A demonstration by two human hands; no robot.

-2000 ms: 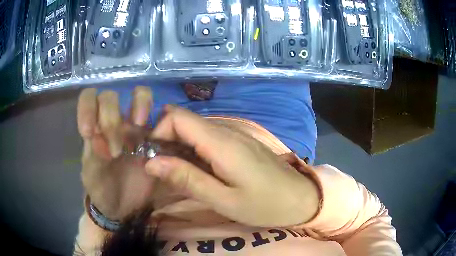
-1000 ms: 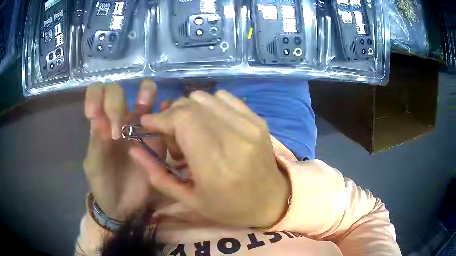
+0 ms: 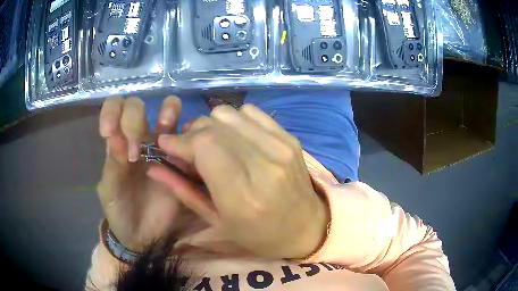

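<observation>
Small shiny nail clippers (image 3: 152, 152) are pinched between the thumb and index finger of my right hand (image 3: 250, 176). Their levers form a narrow V, partly hidden by the fingers. The jaws are at a fingertip of my left hand (image 3: 133, 165); whether they touch the nail is not clear. My left hand is bare, palm towards me, with its fingers bent and apart. It wears a wristband.
A clear blister tray (image 3: 227, 86) with dark device housings (image 3: 227, 28) spans the top, just beyond my hands. A brown cardboard box (image 3: 423, 128) stands open at the right. Blue trousers (image 3: 318, 125) are below the tray.
Since the first frame my right hand has turned and the clippers have moved left and up to a left fingertip. Since the second frame they have shifted only slightly. The tray moved slightly in view.
</observation>
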